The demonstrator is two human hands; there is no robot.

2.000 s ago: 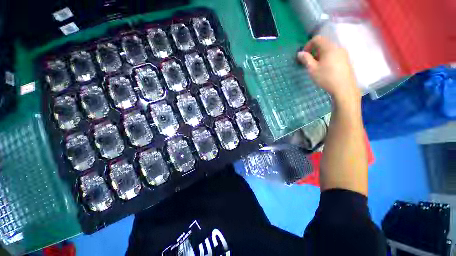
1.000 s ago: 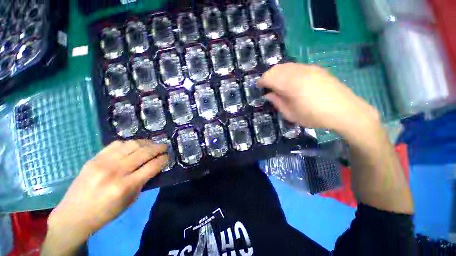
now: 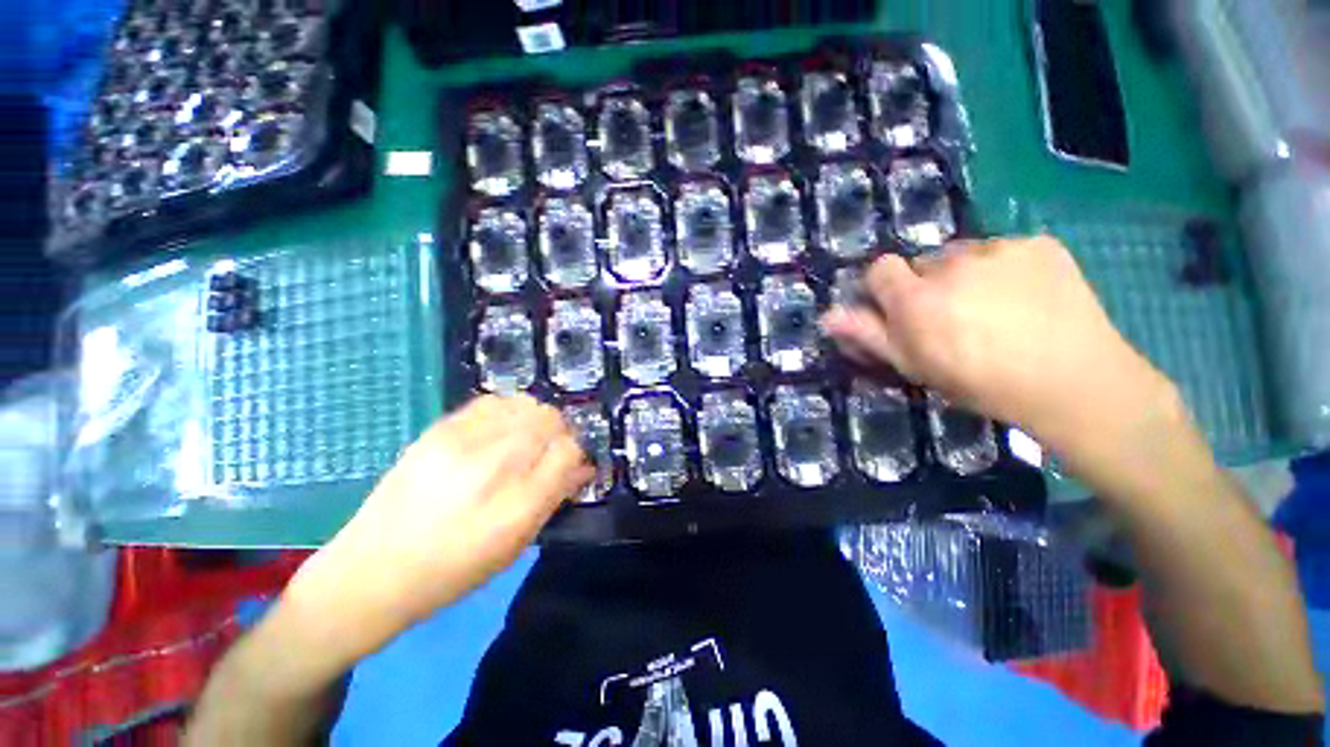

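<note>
A black component tray (image 3: 700, 504) lies flat before me, with rows of silvery-clear units, one per pocket. My left hand (image 3: 503, 460) is over the tray's near left corner, its fingertips at a unit (image 3: 591, 453) in the nearest row. My right hand (image 3: 963, 321) is over the right part of the tray, its fingertips close together at a unit in the second row from me. Whether either hand holds a tiny part is too small to tell. Clear gridded trays lie at left (image 3: 314, 387) and right (image 3: 1167, 336), each with a dark cluster of small parts.
A filled tray stack (image 3: 219, 110) stands at far left, and dark trays with white labels (image 3: 642, 29) at the far side. A phone (image 3: 1081, 88) lies right of the tray. Whitish transparent stacks (image 3: 1291, 248) are at the right. Red crates (image 3: 175, 606) show below the bench.
My right hand came from the right gridded tray to the black tray, and my left hand came into view at its near left. Since then both have stayed at nearly the same pockets while the view shifted.
</note>
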